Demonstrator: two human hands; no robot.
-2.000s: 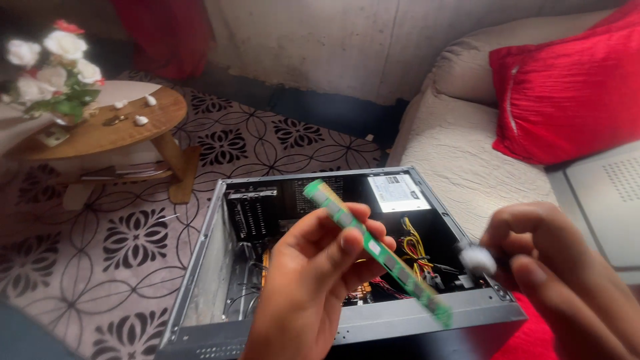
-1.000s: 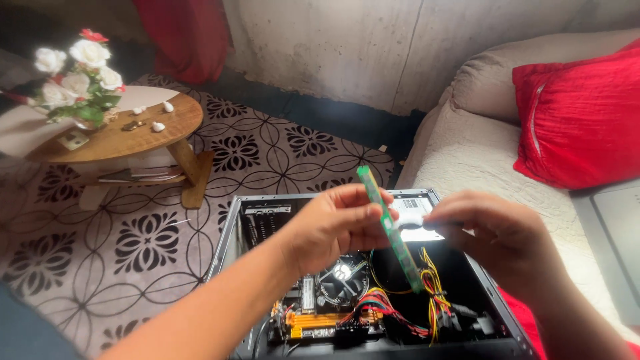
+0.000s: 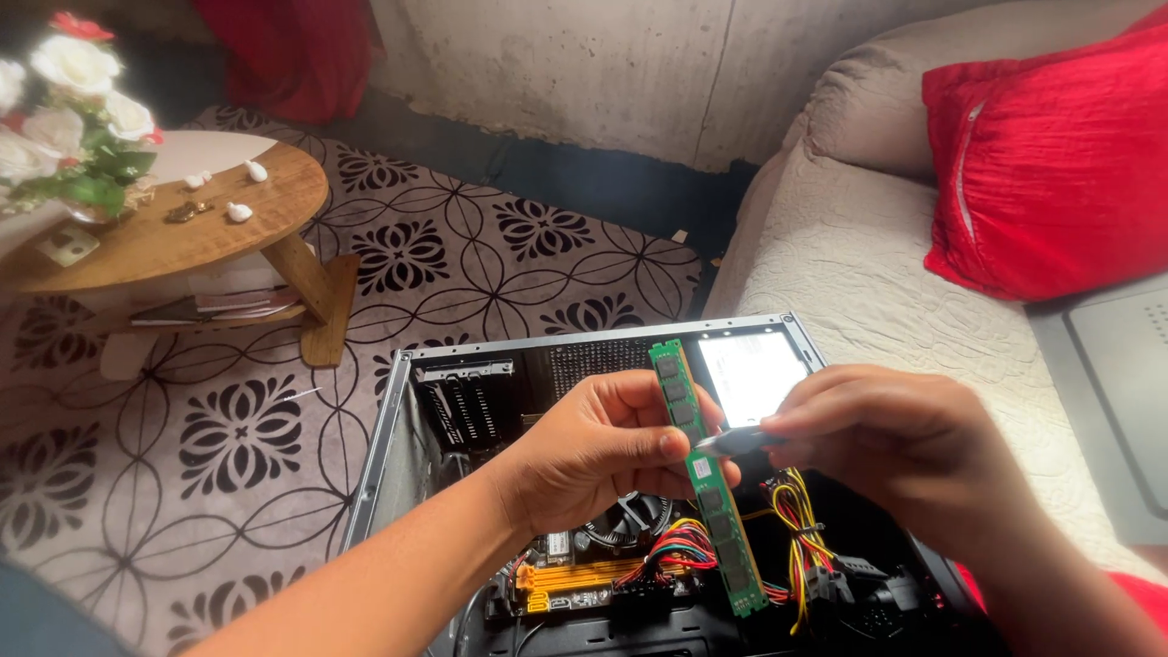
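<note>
Above an open computer case point(image 3: 374, 456), my left hand point(image 3: 602, 447) pinches a green RAM module point(image 3: 714, 511) near its middle, the module standing nearly upright with its black chips facing me. My right hand point(image 3: 894, 447) grips a small blurred brush-like tool point(image 3: 735, 442), whose pale tip meets the module beside my left thumb. Inside the case, below the hands, are a CPU fan point(image 3: 630, 518), yellow memory slots point(image 3: 584, 575), bundled coloured power cables point(image 3: 794, 538) and a power supply with a bright label point(image 3: 753, 370).
At the left, a wooden side table point(image 3: 228, 219) holds artificial flowers point(image 3: 78, 119) and small white ornaments. A patterned rug point(image 3: 438, 274) lies on the floor. On the right are a couch with a quilted cover point(image 3: 839, 246), a red cushion point(image 3: 1049, 173) and a grey panel point(image 3: 1113, 365).
Two seconds ago my right hand and the tool were apart from the module; now the tool's tip meets it. The module has turned more upright in my left hand.
</note>
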